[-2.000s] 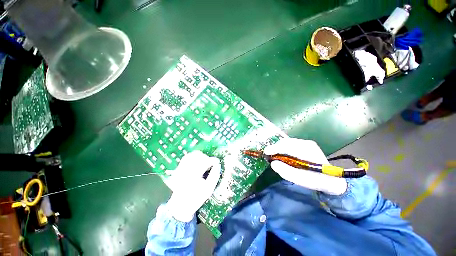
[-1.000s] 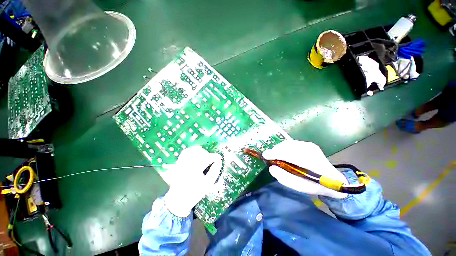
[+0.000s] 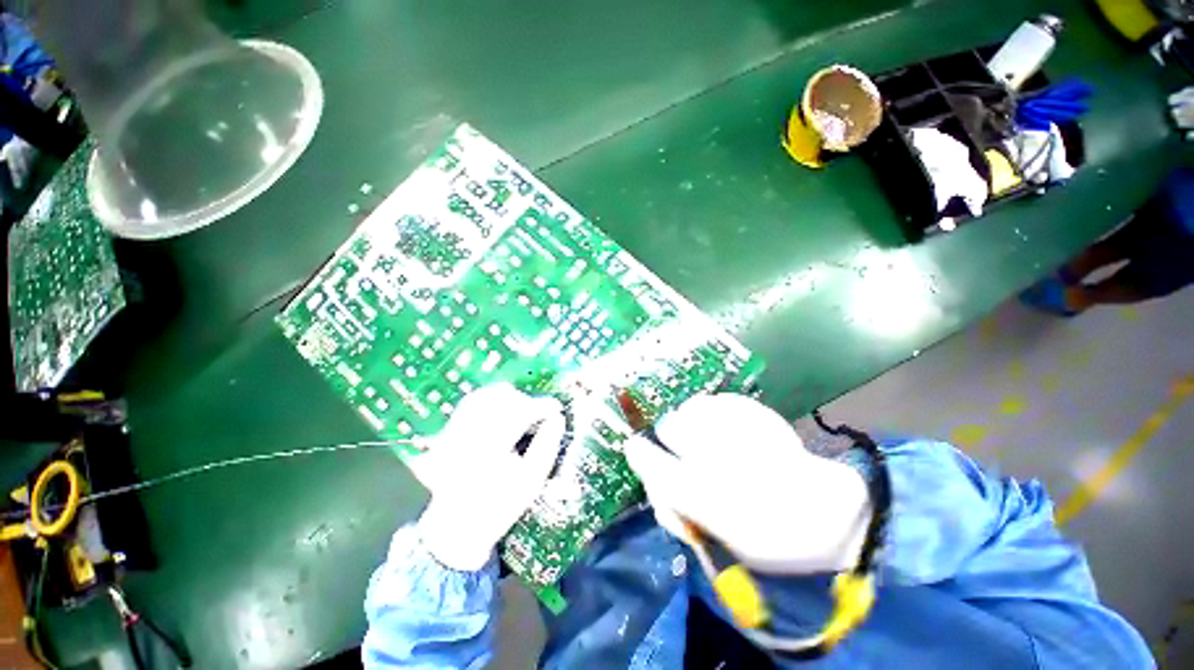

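A large green circuit board (image 3: 498, 301) lies slanted on the green bench, its lower corner near my smock. My gloved left hand (image 3: 491, 465) is over its lower left part, fingers pinched on thin solder wire (image 3: 249, 458) that runs in from the left. My gloved right hand (image 3: 753, 478) is over the board's lower right edge, closed around the soldering iron (image 3: 634, 408). The iron's brown tip end points at the board between my hands. Its yellow-and-black handle shows below my right hand, slightly blurred. The exact contact of tip and wire is too small to tell.
A clear fume hood (image 3: 210, 138) hangs at the upper left. Another board (image 3: 59, 268) stands left of it. A yellow ring (image 3: 55, 497) is in a holder at the left. A yellow tin (image 3: 838, 111) and black parts tray (image 3: 917, 157) are at the upper right. A person's arm shows far right.
My right hand has turned, so the iron's handle now hangs below it rather than out to the right. The iron's tip has moved slightly left. My left hand has stayed nearly in place.
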